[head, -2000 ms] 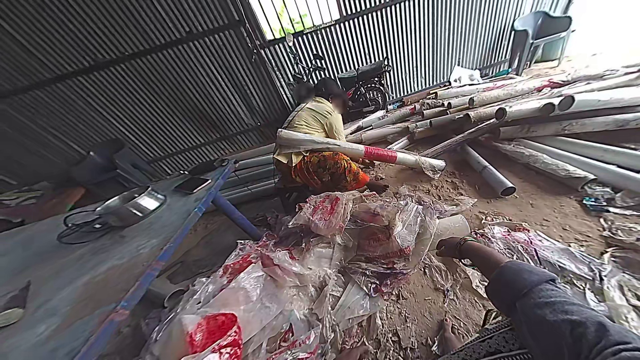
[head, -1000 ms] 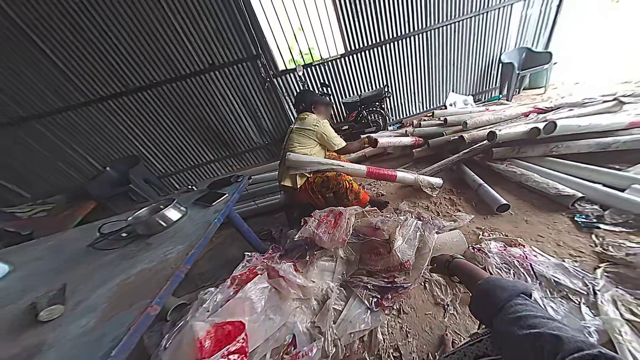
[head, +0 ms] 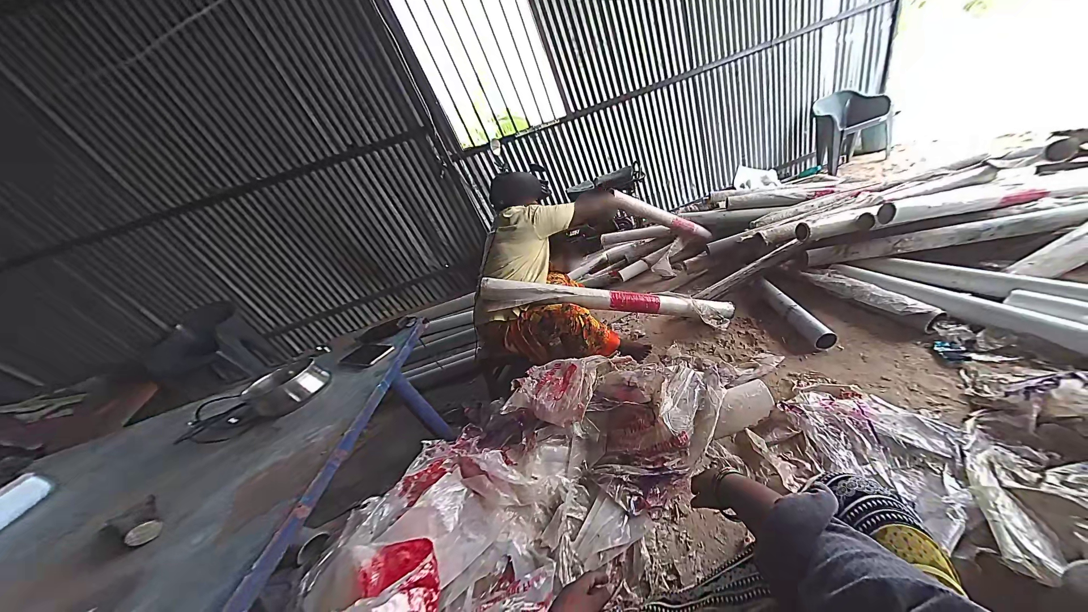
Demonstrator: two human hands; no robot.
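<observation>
A heap of torn plastic film (head: 527, 501), clear with red and purple print, lies on the dirt floor before me. My right hand (head: 712, 488), a bangle at its wrist, is at the heap's right edge, partly hidden by film; its grip does not show clearly. At the bottom edge my left hand (head: 585, 592) shows only in part, beside the film. A short whitish pipe end (head: 745, 408) sticks out of the heap above my right hand.
A seated person (head: 523, 246) has a film-wrapped pipe (head: 612, 299) alongside and holds another. Pipes (head: 952, 238) are piled at right. A metal table (head: 212, 510) at left bears a steel vessel (head: 289, 387). A plastic chair (head: 850, 123) stands by the corrugated wall.
The other person, earlier bent forward, now sits more upright and has a pipe raised toward the pile. My left hand has come into view at the bottom. The view has shifted somewhat.
</observation>
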